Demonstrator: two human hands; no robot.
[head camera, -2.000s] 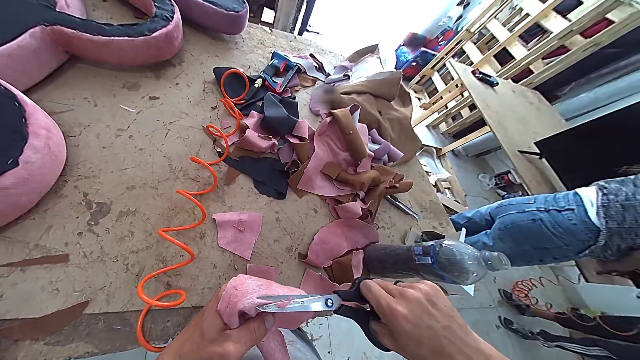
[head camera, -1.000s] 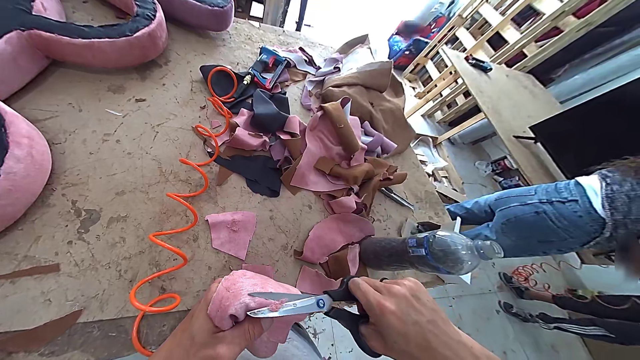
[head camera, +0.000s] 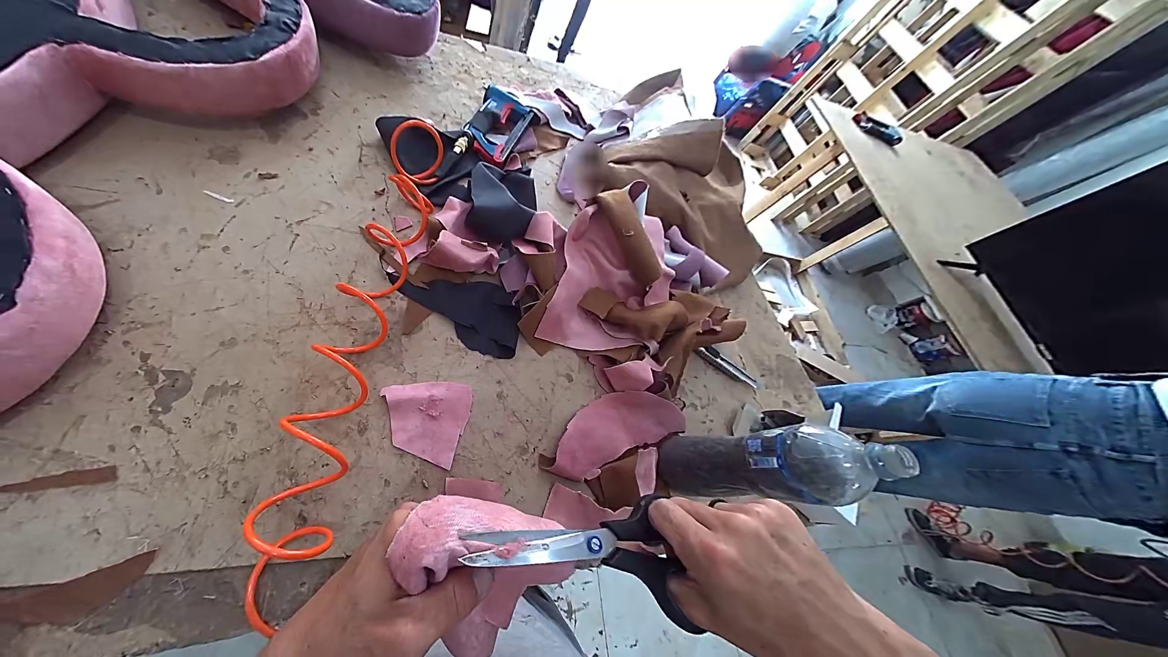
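Observation:
At the bottom of the view, my left hand (head camera: 388, 589) grips a bunched piece of pink fabric (head camera: 429, 538). The black handles of a pair of scissors (head camera: 561, 547) are in my right hand (head camera: 757, 566). Their metal blades point left and are slightly apart, lying over the fabric, with a small pink tuft between them. A pink fabric scrap (head camera: 429, 424) rests on the worktable (head camera: 210, 365) above my left hand. Beyond my right hand, a clear plastic bottle with dark contents (head camera: 785, 465) lies on its side.
An orange coiled air hose (head camera: 351, 365) runs to a blue and red pneumatic tool (head camera: 500, 123). Pink, brown and black scraps (head camera: 602, 274) are heaped near a utility knife (head camera: 727, 367). Pink upholstered pieces (head camera: 201, 73) stand at left. A person in jeans (head camera: 995, 438) is at right.
The scissor blades were wider apart one second ago and are now nearly together around the pink tuft. My hands stay in about the same place.

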